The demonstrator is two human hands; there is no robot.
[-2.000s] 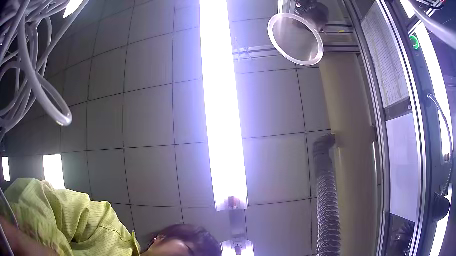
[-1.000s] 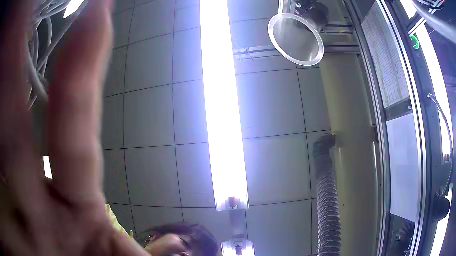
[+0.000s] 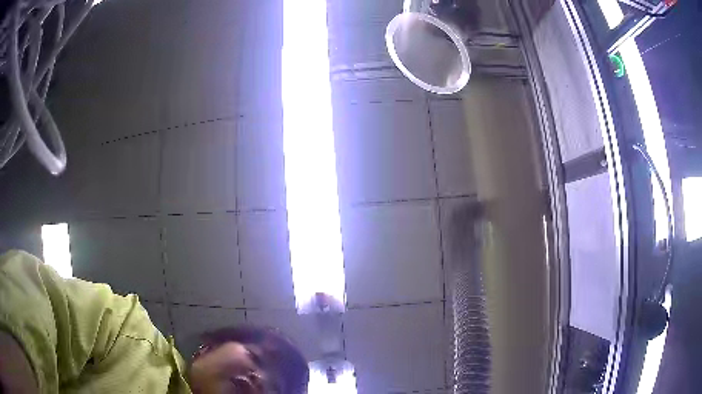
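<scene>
The view points up at a ceiling. Neither of my hands can be made out. No work piece or tool shows. A bundle of pale looped cables [image 3: 35, 115] hangs at the upper left. A clear round cup-shaped hood with a white rim [image 3: 428, 52] hangs at the top, right of the middle. A long bright tube light [image 3: 312, 154] runs down the middle.
A person in a yellow-green smock [image 3: 92, 331] is at the lower left, head at the bottom edge. A ribbed hose [image 3: 471, 331] hangs beside a wide beige duct [image 3: 512, 254]. A metal frame with pale panels [image 3: 591, 238] runs down the right.
A large blurred hand covered the left side one second ago and is gone now. The ceiling, light, hood and frame have shifted left in the picture, with some blur.
</scene>
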